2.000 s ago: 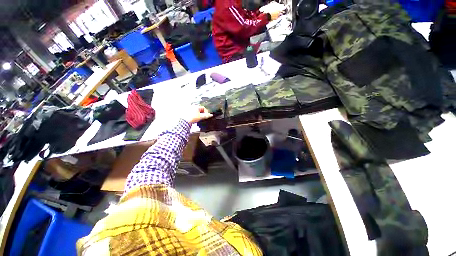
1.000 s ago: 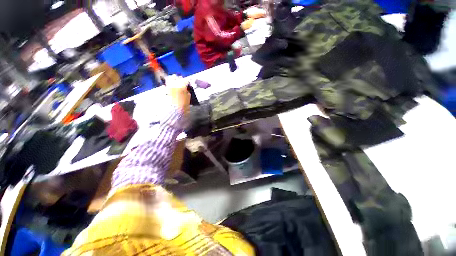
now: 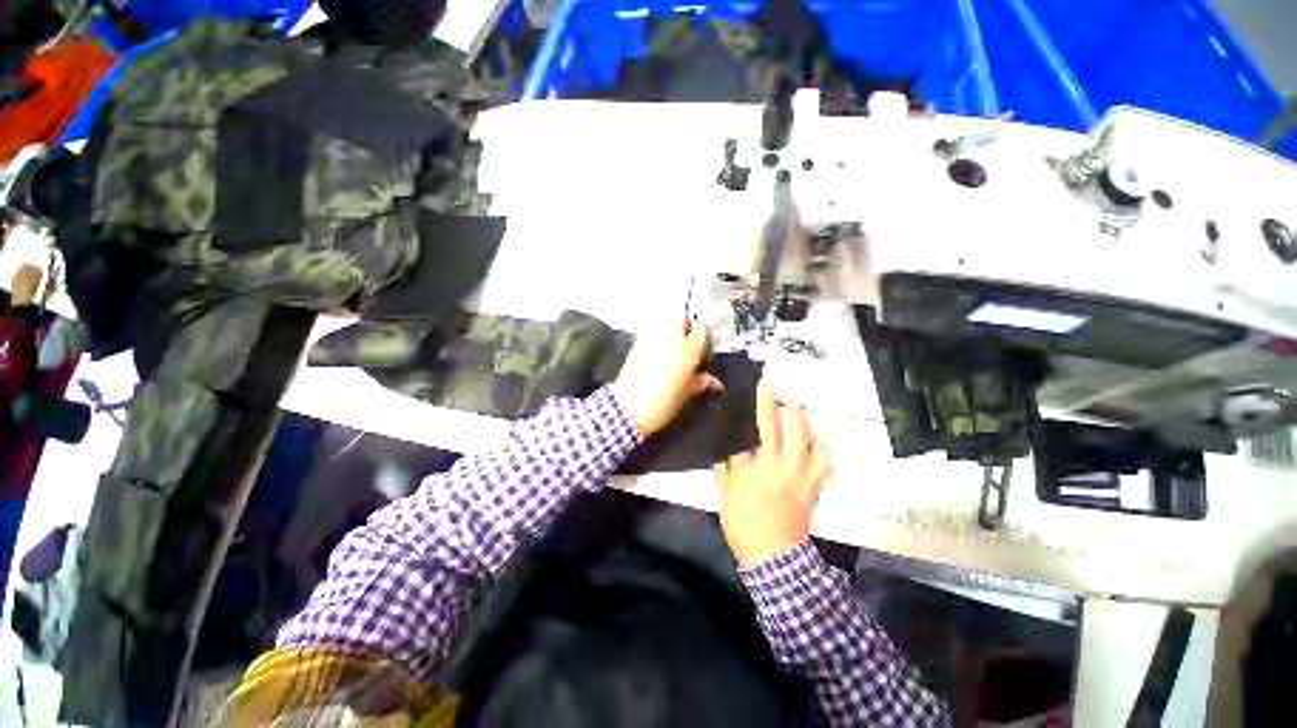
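Observation:
A plain black fabric panel [image 3: 723, 415] lies at the needle area, between and under my hands. My left hand [image 3: 663, 381] presses on its left side, fingertips beside the presser foot [image 3: 754, 316]. My right hand [image 3: 775, 481] is on its right edge, fingers pointing up toward the needle. The parts under my fingers are hidden. A camouflage strip [image 3: 498, 364] trails left from my left hand across the table. The white sewing machine head [image 3: 1053, 199] is at the right, with a lit strip on its underside.
A large pile of camouflage and black pieces [image 3: 285, 178] lies at the upper left, and camouflage strips [image 3: 157, 469] hang down the left. Camouflage pieces [image 3: 967, 398] sit under the machine arm. A blue bin [image 3: 910, 50] stands behind. Black cloth [image 3: 626, 640] is below the table edge. A person's hand shows far left.
The view has turned from the side table to the sewing machine. My left hand has moved from that table's edge to the black panel at the needle. My right hand has come into view.

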